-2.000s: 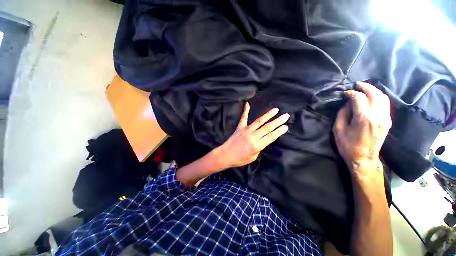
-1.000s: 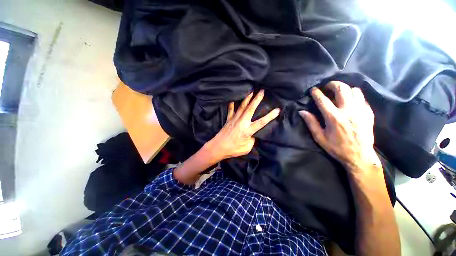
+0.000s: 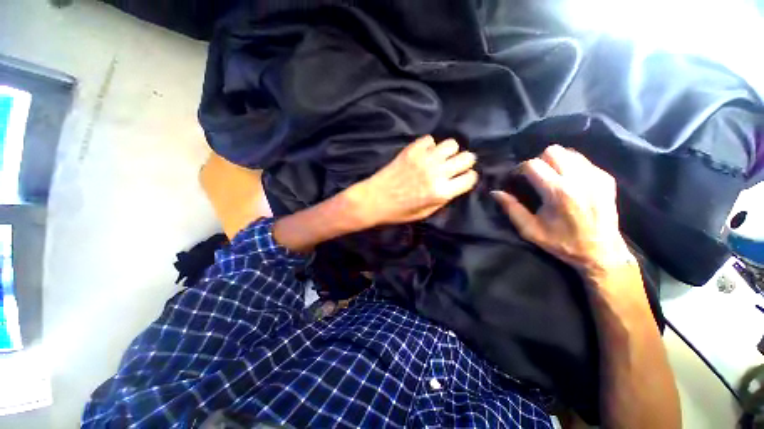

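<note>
A large black, shiny garment [image 3: 519, 293] covers the lap and the machine table in folds. My left hand [image 3: 423, 180] is at the centre, back up, with its fingers curled down on the cloth and holding a fold of it. My right hand [image 3: 574, 205] lies to the right on the same cloth, thumb apart from the bent fingers; its fingertips are partly hidden in a fold, and I cannot tell whether they pinch it. A ruffled seam [image 3: 712, 162] shows on the cloth at the right.
The white sewing machine with a blue band [image 3: 745, 219] is at the right edge. A thin black cable [image 3: 702, 356] runs below it. An orange-tan board [image 3: 234, 194] and dark cloth [image 3: 199, 258] are at the left. A bright lamp glares at the top right.
My left hand has moved up and its spread fingers have curled onto the cloth. My right hand has let go of the raised fold and moved left, its thumb now apart. The view has shifted slightly.
</note>
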